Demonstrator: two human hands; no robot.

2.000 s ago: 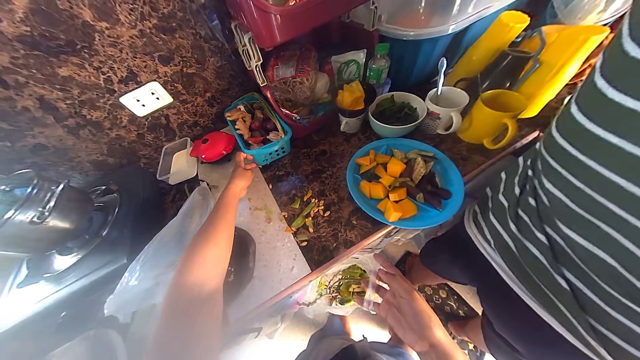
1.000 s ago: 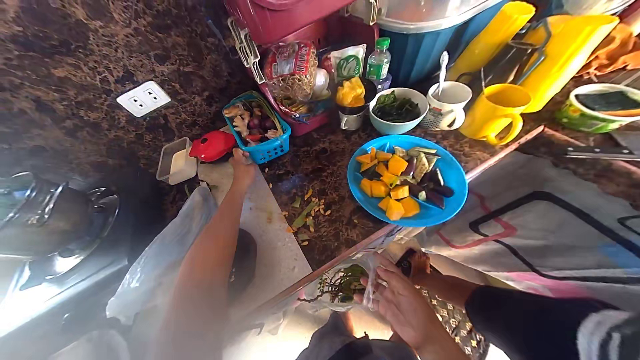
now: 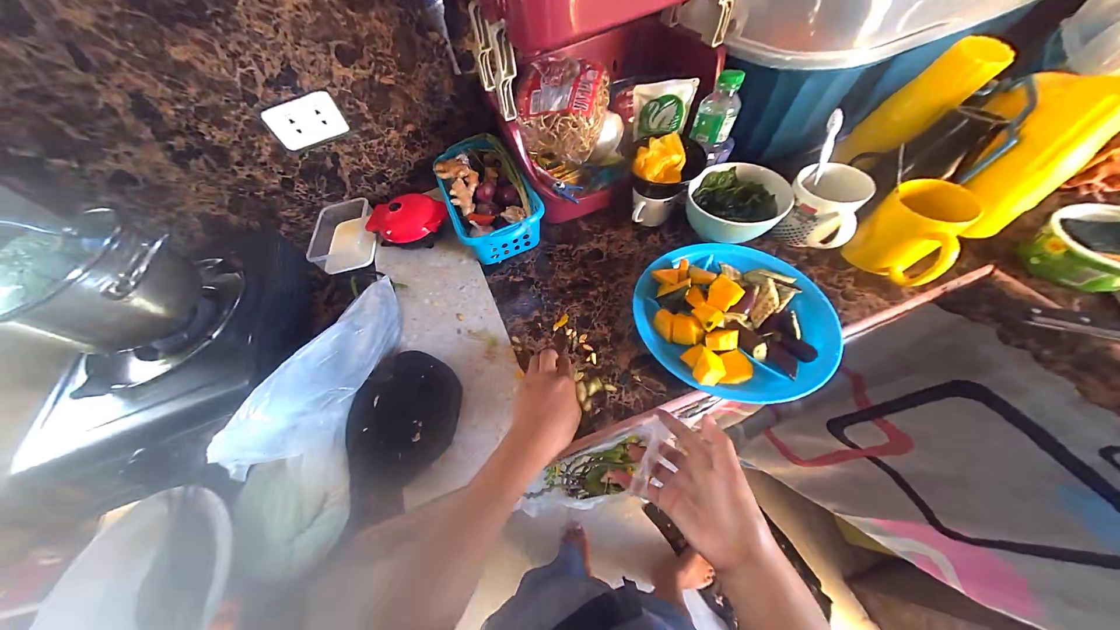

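My left hand (image 3: pixel 549 398) is down on the marbled countertop, its fingers curled at a scatter of seeds and vegetable scraps (image 3: pixel 588 354); whether it grips any is unclear. My right hand (image 3: pixel 700 481) holds the rim of a clear plastic bag (image 3: pixel 604 468) at the counter's front edge, with green trimmings inside. Right of the scraps sits a blue plate (image 3: pixel 652 346) of cut squash (image 3: pixel 722 339) and eggplant pieces (image 3: pixel 770 328). A blue basket (image 3: pixel 507 241) with ginger and onions stands behind my left hand. Left of that hand lies a pale board (image 3: pixel 477 350).
A steel pot (image 3: pixel 131 297) stands on the gas stove (image 3: pixel 219 350) at left. A black round object (image 3: pixel 407 407) and a plastic bag (image 3: pixel 324 367) lie near it. Behind the plate are a bowl of greens (image 3: pixel 731 229), a white mug (image 3: pixel 831 206) and a yellow mug (image 3: pixel 919 223).
My left hand has moved from beside the blue basket to the scraps near the counter's front edge. The other person in a striped top, seen earlier at right, has gone from view.
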